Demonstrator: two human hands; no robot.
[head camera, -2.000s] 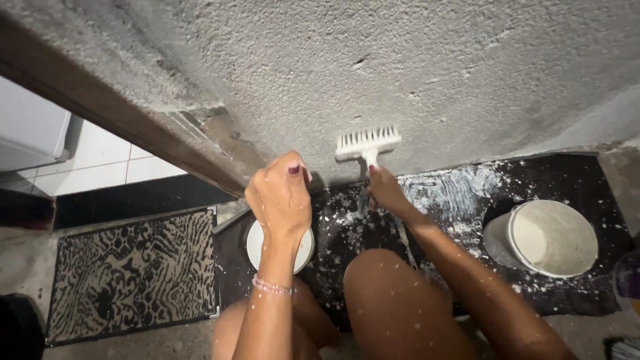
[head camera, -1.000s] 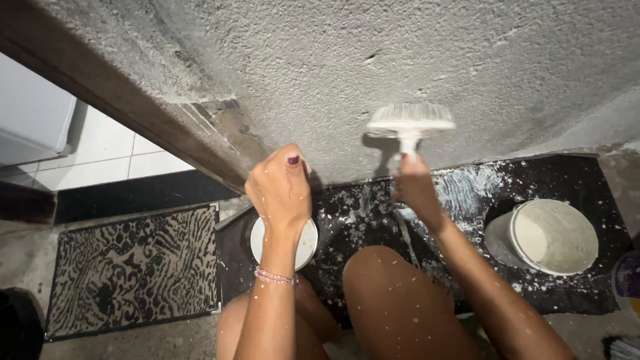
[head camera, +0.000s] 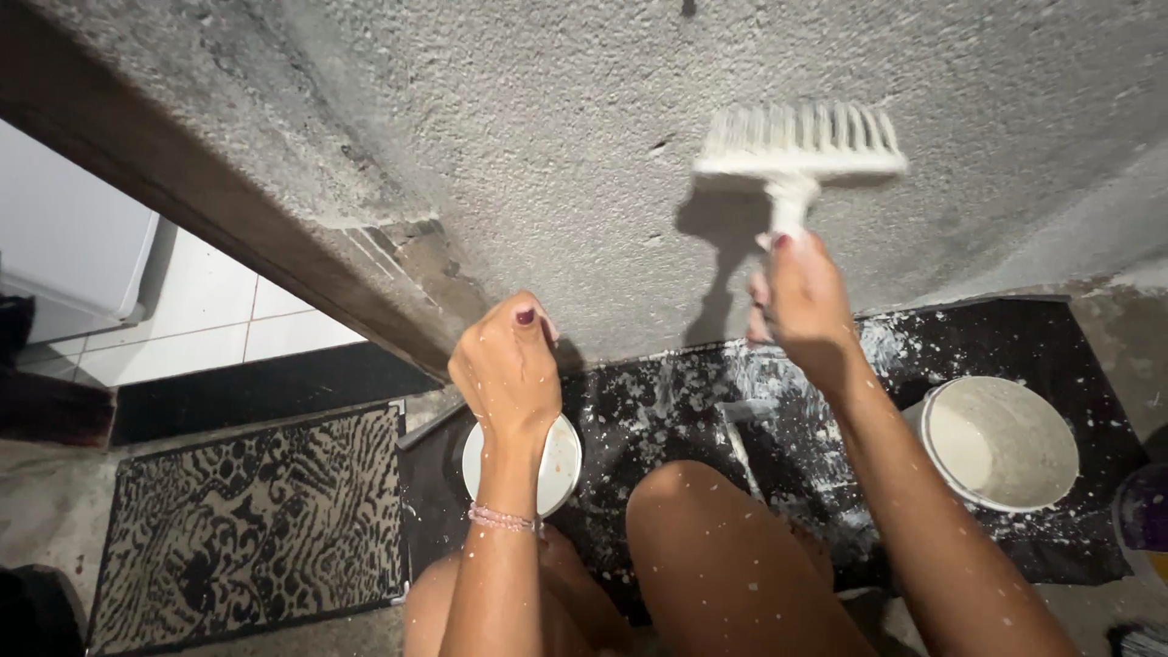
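Note:
My right hand (head camera: 803, 301) grips the handle of a wide white block brush (head camera: 803, 164), its bristles pointing up against the rough grey wall (head camera: 566, 137). The brush is slightly blurred and casts a shadow on the wall. My left hand (head camera: 511, 365) is closed in a fist near the foot of the wall, with nothing visible in it. Below that fist, partly behind my wrist, lies a round white lid or dish (head camera: 561, 465). A white bucket (head camera: 999, 443) with pale paint-like liquid stands at the right on a spattered black sheet (head camera: 639, 429).
A patterned doormat (head camera: 255, 529) lies at the left, below a dark threshold (head camera: 237, 388) and white tiles (head camera: 201, 301). A brown door frame (head camera: 228, 201) runs diagonally beside the wall. A purple container (head camera: 1145, 520) is at the right edge. My knees are close below both hands.
The brush in my right hand has moved right along the wall from where it was two seconds ago. My left fist has stayed in about the same place.

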